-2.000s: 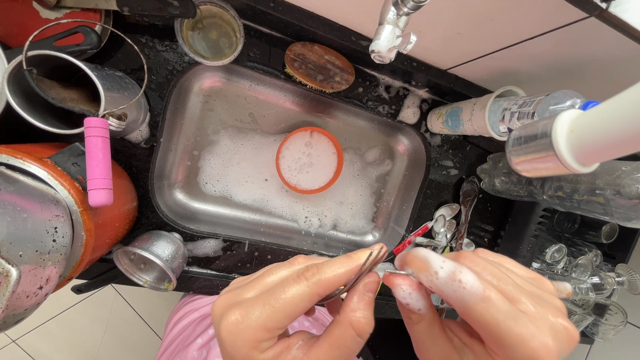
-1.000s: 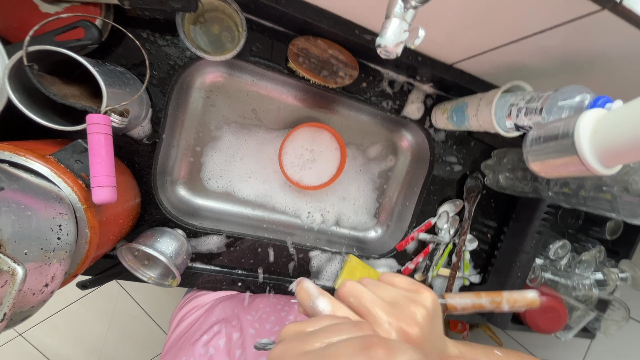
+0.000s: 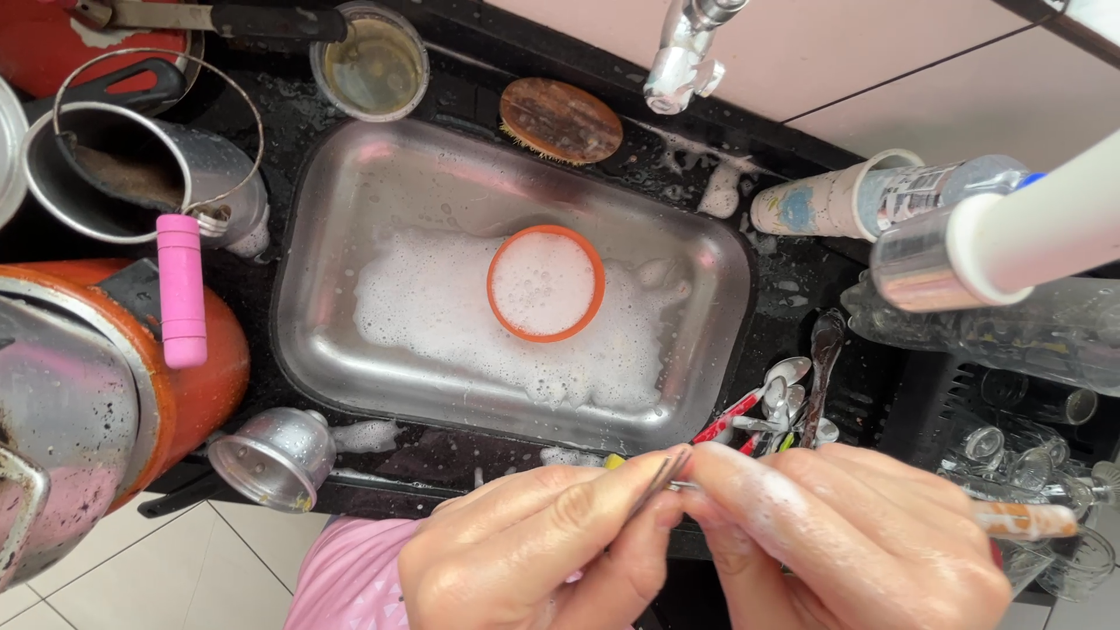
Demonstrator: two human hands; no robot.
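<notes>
My left hand [image 3: 551, 542] pinches a thin metal piece [image 3: 652, 490] between thumb and fingers, at the sink's near edge. My right hand [image 3: 831, 542], with suds on its index finger, meets it at the fingertips and grips an orange-brown handled utensil [image 3: 1028, 520], whose handle sticks out to the right; its other end is hidden. A bit of yellow sponge [image 3: 615, 460] shows behind my left hand. Beyond the hands, an orange-rimmed bowl of suds [image 3: 544, 283] sits in the foamy stainless steel sink [image 3: 350, 359]. Soapy spoons [image 3: 783, 376] lie just past my right hand.
An orange pot [image 3: 206, 376], an aluminium pot [image 3: 223, 166] with a pink-gripped handle and a small metal cup [image 3: 276, 459] stand left. A wooden brush [image 3: 560, 120] and a tub [image 3: 374, 66] lie behind the sink, below the faucet [image 3: 678, 61]. Glassware [image 3: 1032, 455] and plastic bottles [image 3: 1006, 332] are right.
One second ago my hands were together farther down, with the yellow sponge showing above them. Now they are raised, their fingertips meeting at the thin metal piece, and the sponge is mostly hidden.
</notes>
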